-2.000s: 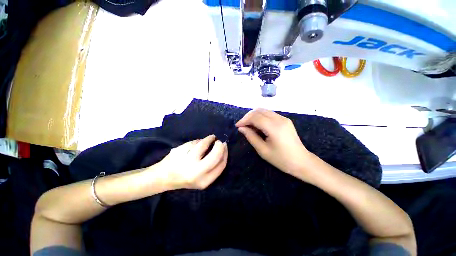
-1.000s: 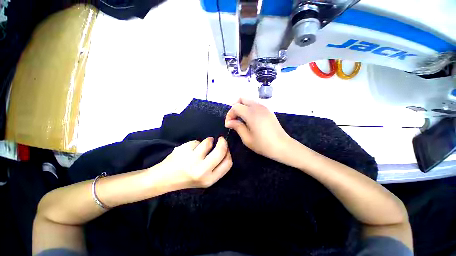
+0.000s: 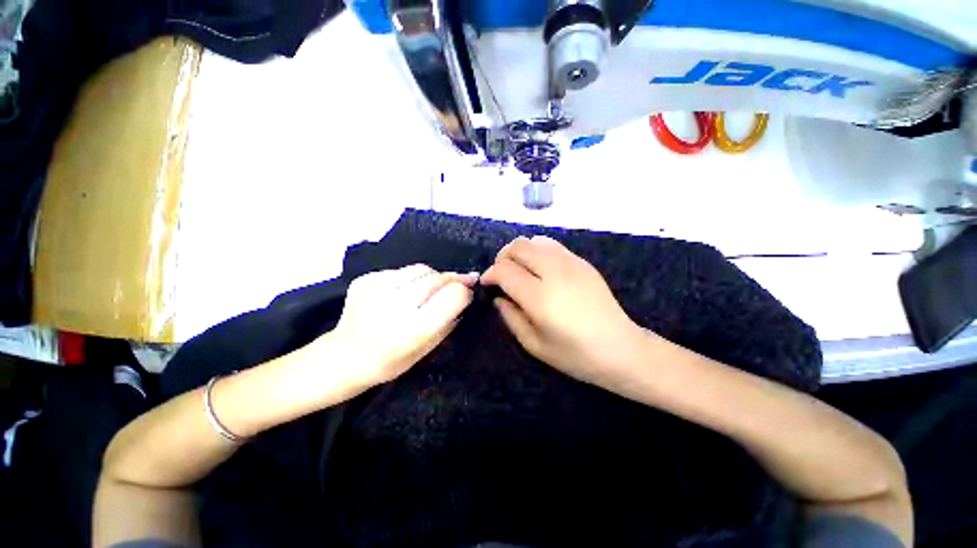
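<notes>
The black garment (image 3: 686, 300) lies over the front of the white table and down over the lap. Its right part looks nubbly, its left part smooth. My left hand (image 3: 402, 316) and my right hand (image 3: 552, 300) meet fingertip to fingertip at the garment's middle, both pinching the black cloth. What exactly lies between the fingertips is too small to tell. The sewing machine (image 3: 739, 75), white with a blue stripe, stands behind; its needle area (image 3: 498, 150) is beyond the garment's back edge, not touching the cloth.
Scissors with red and yellow handle loops (image 3: 709, 131) lie right of the needle area. A black phone-like rectangle (image 3: 943, 291) is at the right edge. A tan cardboard piece (image 3: 107, 203) is at the left. Dark cloth (image 3: 241, 21) lies at the upper left. The table (image 3: 289, 161) is white.
The hands have come together, my left hand moving up to my right hand's fingertips. The view has shifted slightly, so the machine head appears further left. The garment lies nearly the same.
</notes>
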